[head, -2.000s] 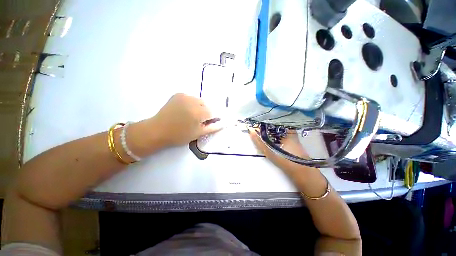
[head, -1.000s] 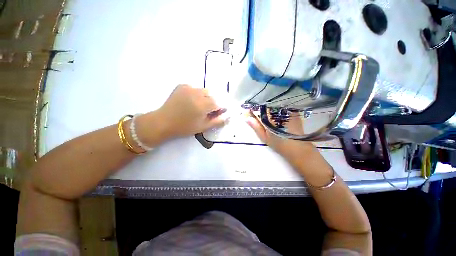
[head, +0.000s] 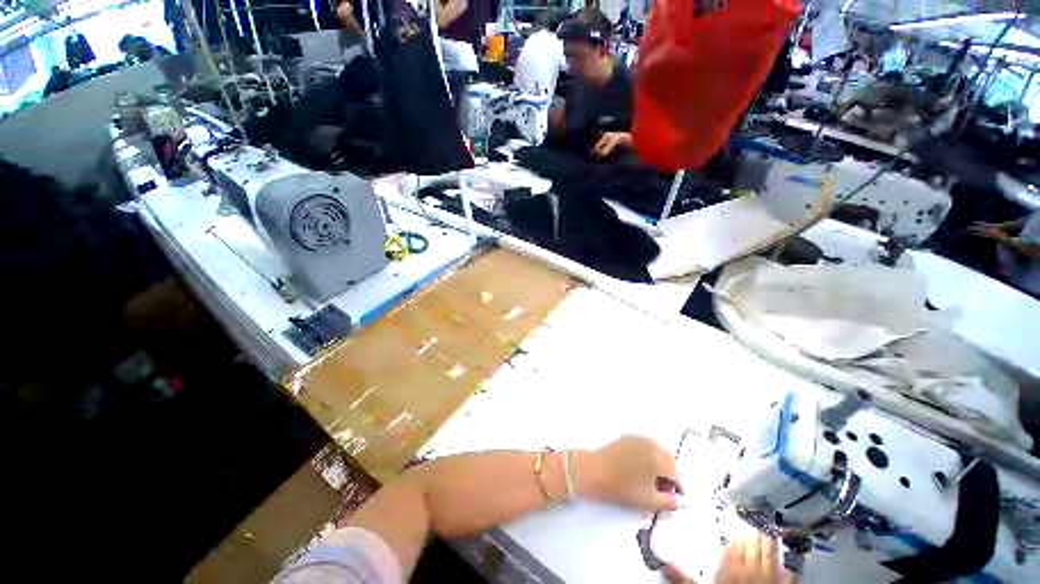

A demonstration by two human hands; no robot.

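Observation:
My left hand [head: 636, 472] is bent with its fingertips together at the bright needle plate [head: 705, 456], left of the white sewing machine head [head: 890, 456] with its blue stripe. Glare hides whether the fingers hold anything. My right hand [head: 747, 561] is at the bottom edge, below the machine head, partly cut off and blurred. What it touches cannot be told. The curved metal guard [head: 842, 499] is on the head's front.
Brown cardboard [head: 439, 348] with shiny tape lies at left. Beyond it are a grey motor housing [head: 325, 228] and yellow-green snips [head: 405, 243]. A red cloth [head: 707, 80] hangs ahead. A person [head: 599, 91] sits behind dark garments. Pale fabric pieces [head: 844, 308] lie at right.
The view has swung up and left, showing the workshop; the machine and hands now sit low at right. Both hands remain near the needle area.

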